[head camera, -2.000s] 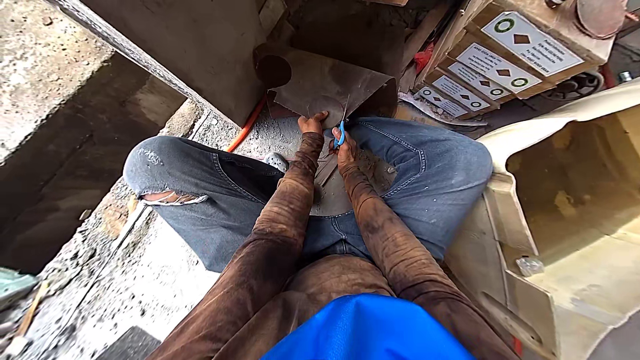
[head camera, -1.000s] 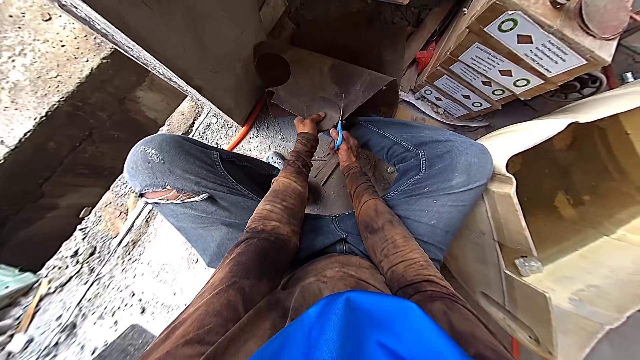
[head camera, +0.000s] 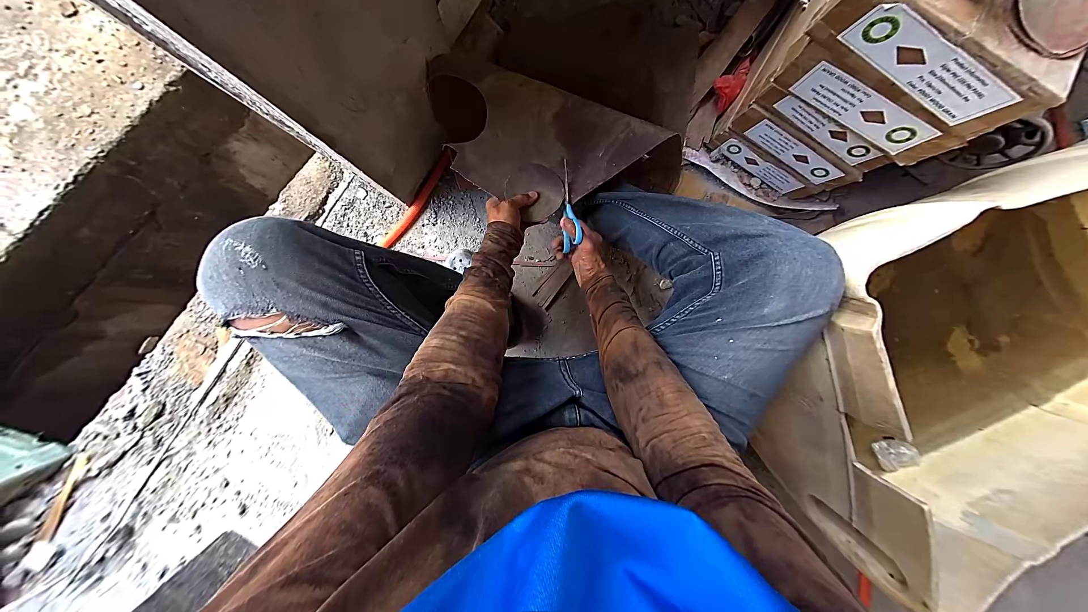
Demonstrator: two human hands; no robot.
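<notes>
Between my knees lies a thin brown-grey sheet (head camera: 578,127) with a curled right edge and a round hole at its left. A round disc (head camera: 537,189) of similar material rests against the sheet's near edge. My left hand (head camera: 510,208) grips the disc's lower left edge, thumb on top. In my right hand (head camera: 585,248) are blue-handled scissors (head camera: 573,228), their blades pointing away from me beside the disc's right edge. Whether the blades touch the material cannot be told. Narrow dark strips (head camera: 554,285) lie just below my hands.
Stacked cardboard boxes (head camera: 816,51) with printed labels stand at the upper right. A large cream moulded shell (head camera: 901,501) is at my right. An orange hose (head camera: 416,204) runs beyond my left knee. Left of me are rough concrete (head camera: 229,467) and a dark trench (head camera: 127,255).
The round disc now shows apart from the sheet's near edge in my left hand. The scissors have shifted slightly, and both hands keep their hold.
</notes>
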